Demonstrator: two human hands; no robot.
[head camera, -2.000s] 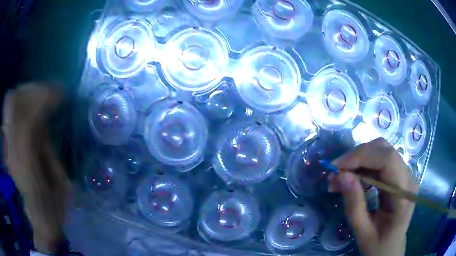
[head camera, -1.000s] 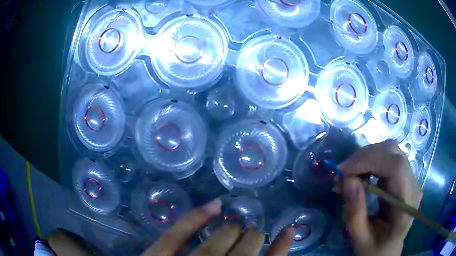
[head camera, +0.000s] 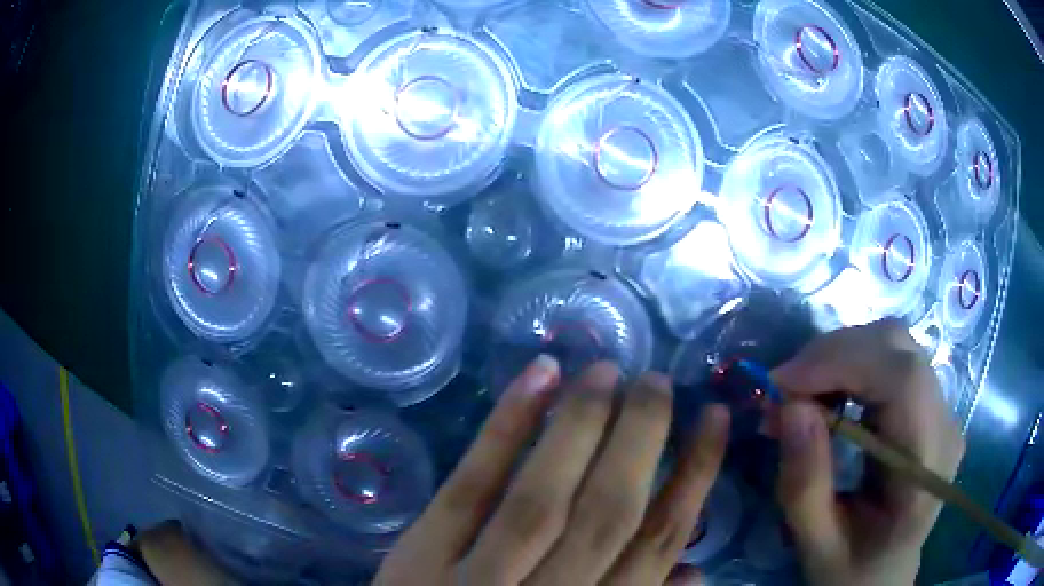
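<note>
A clear blister tray (head camera: 309, 177) fills the view, with round clear lenses (head camera: 384, 309) in its pockets, many with a thin red ring at the centre. My right hand (head camera: 870, 441), bare, holds a wooden-handled fine brush (head camera: 916, 464) between thumb and fingers. Its blue end is over a shadowed lens right of centre; whether it touches is unclear. My left hand (head camera: 572, 486), bare, lies palm down over the tray's lower middle, fingers a little apart, covering part of a lens. What is under the palm is hidden.
The green mat (head camera: 69, 229) shows left of the tray. Grey floor with a yellow line (head camera: 71, 458) is at the lower left. Dark blue items are cut off at the left edge and lower right corner. Bright glare lies on the tray's upper half.
My left hand came from the left side onto the tray's lower middle, then further up over the lenses. The tray shifted slightly left and up. My right hand stays nearly in place with the brush.
</note>
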